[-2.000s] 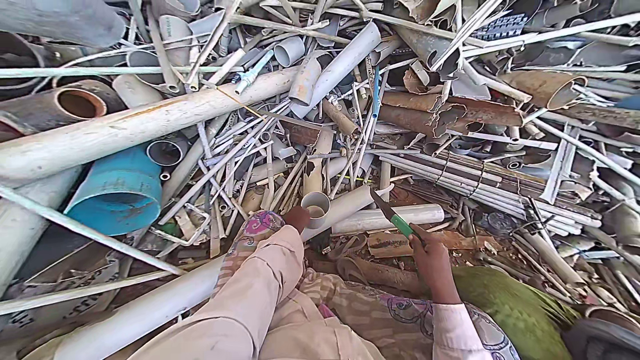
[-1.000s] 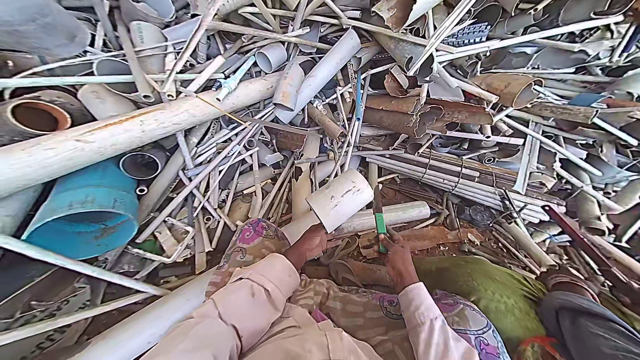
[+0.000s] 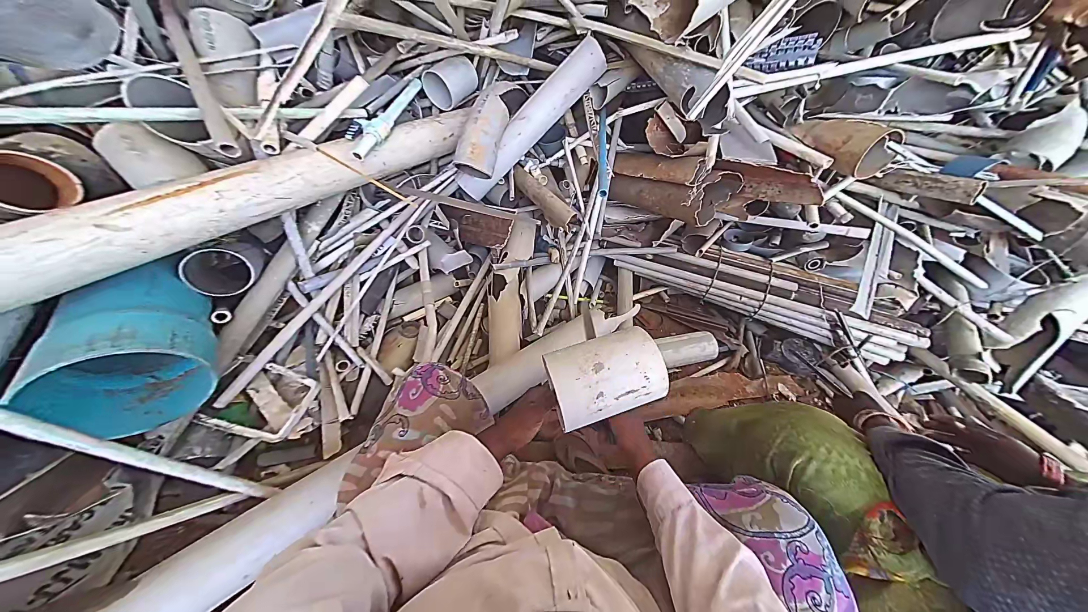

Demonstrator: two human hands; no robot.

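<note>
A short, wide piece of off-white plastic pipe (image 3: pixel 608 380) lies crosswise in front of me, above my lap. My left hand (image 3: pixel 523 421) is at its left lower edge, with the fingers partly behind the pipe. My right hand (image 3: pixel 629 433) is under its lower right side, its fingers mostly hidden. A blade tip (image 3: pixel 588 323) shows just above the pipe; its handle is out of sight. Behind the piece, a long pale pipe (image 3: pixel 523 361) slants up to the right, and the end of a grey pipe (image 3: pixel 688 348) sticks out at the right.
Scrap pipes surround me. A thick white pipe (image 3: pixel 212 195) and a wide blue pipe (image 3: pixel 119 348) lie at left. A tied bundle of thin pipes (image 3: pixel 756 297) lies ahead to the right. Another person's dark sleeve (image 3: pixel 977 510) and hand (image 3: pixel 969 438) are close at right.
The short pipe was upright with its open end showing two seconds ago; now its side faces up. The green-handled blade in my right hand has moved left, behind the pipe. Another person's arm has come in at right.
</note>
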